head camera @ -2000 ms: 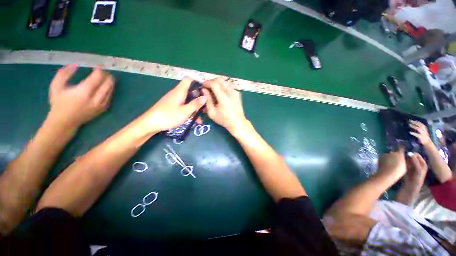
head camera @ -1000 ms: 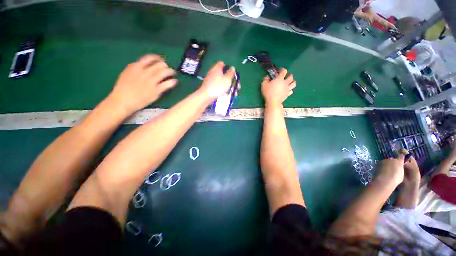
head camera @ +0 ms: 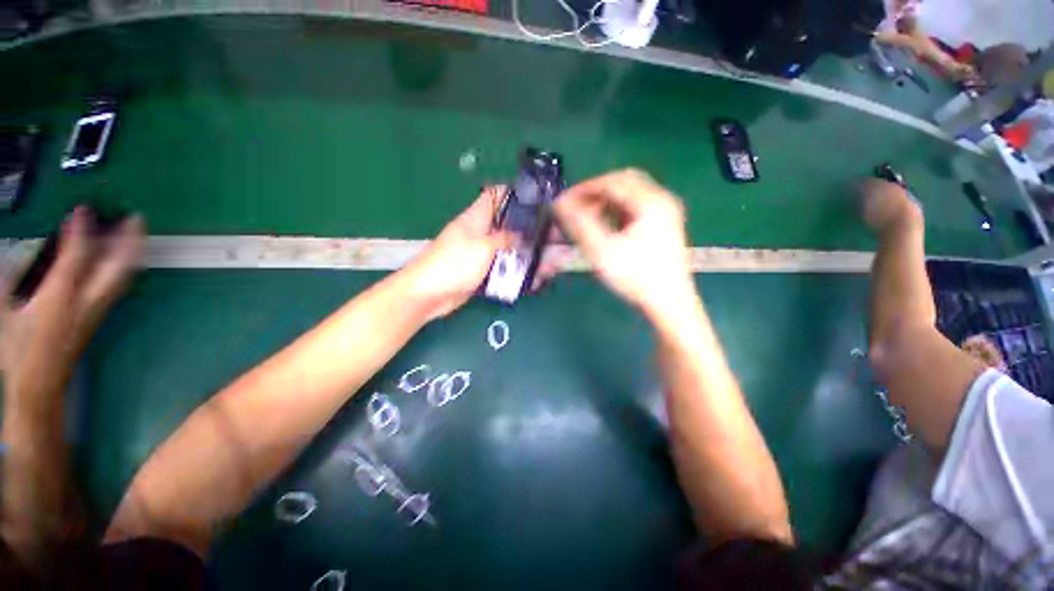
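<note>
My left hand [head camera: 468,254] holds a black phone body [head camera: 528,208] with a bright pale lower part, over the pale edge strip. My right hand [head camera: 624,231] is at the phone's right side, fingers bent and blurred; whether it grips a small part cannot be told. Thin white rings [head camera: 450,387] lie loose on the green bench below my left forearm. Blurred tweezers [head camera: 393,481] lie among them.
A pale-framed phone [head camera: 89,139] and a black phone [head camera: 735,151] lie beyond the strip [head camera: 335,252]. At left a neighbour's blurred hand [head camera: 87,271] holds a dark item. At right another person's arm [head camera: 899,271] reaches past a black tray [head camera: 994,306].
My left hand has kept a phone and holds it more upright. My right hand has left the phone lying on the far side and come to the held one. The right neighbour's arm has reached forward.
</note>
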